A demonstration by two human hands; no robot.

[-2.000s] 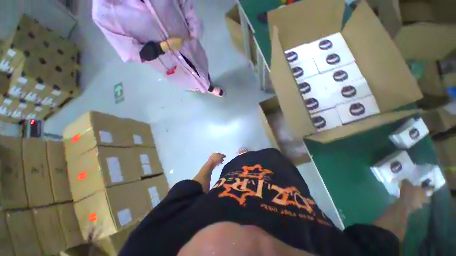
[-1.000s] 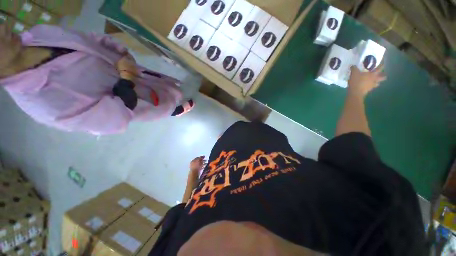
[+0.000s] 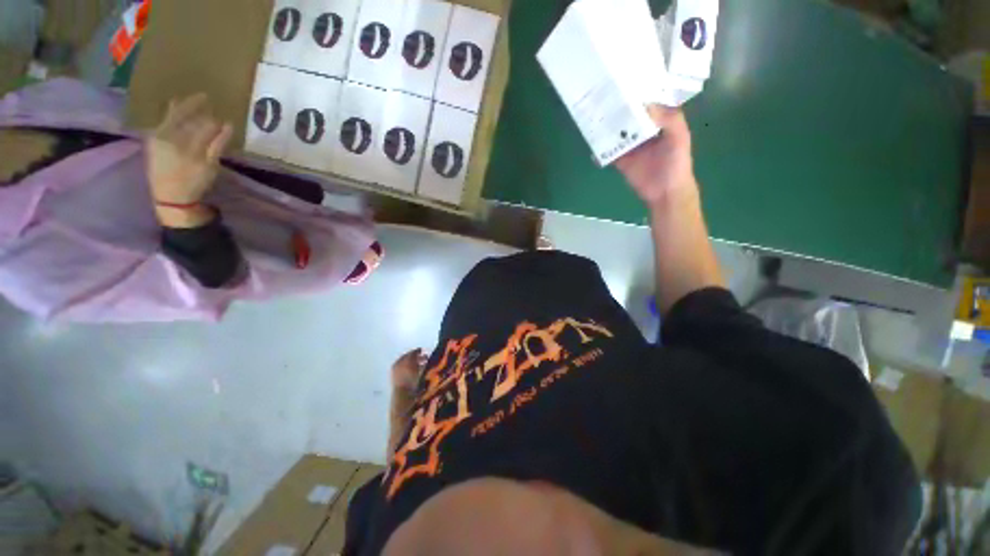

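White product boxes with dark round prints [image 3: 355, 134] stand in two rows in an open brown carton [image 3: 195, 65] at the upper left of the green table. My right hand [image 3: 662, 163] grips a white product box [image 3: 603, 81] by its lower end, tilted, over the table right of the carton. Another white box [image 3: 693, 35] shows just right of it, touching or very near my fingers; I cannot tell whether it is also held. My left hand [image 3: 407, 375] hangs low beside my black shirt, small and blurred, its fingers unclear.
A person in a pink garment stands at the left, with a hand [image 3: 187, 152] at the carton's near left side. The green table [image 3: 825, 141] runs to the right. Brown cartons [image 3: 293, 505] stand on the floor at the lower left. A whitish plastic bag [image 3: 820, 326] lies below the table's right part.
My view has turned toward the table. My right hand has gone from boxes standing on the table to holding a white box up and tilted. The other person's hand has moved to the carton.
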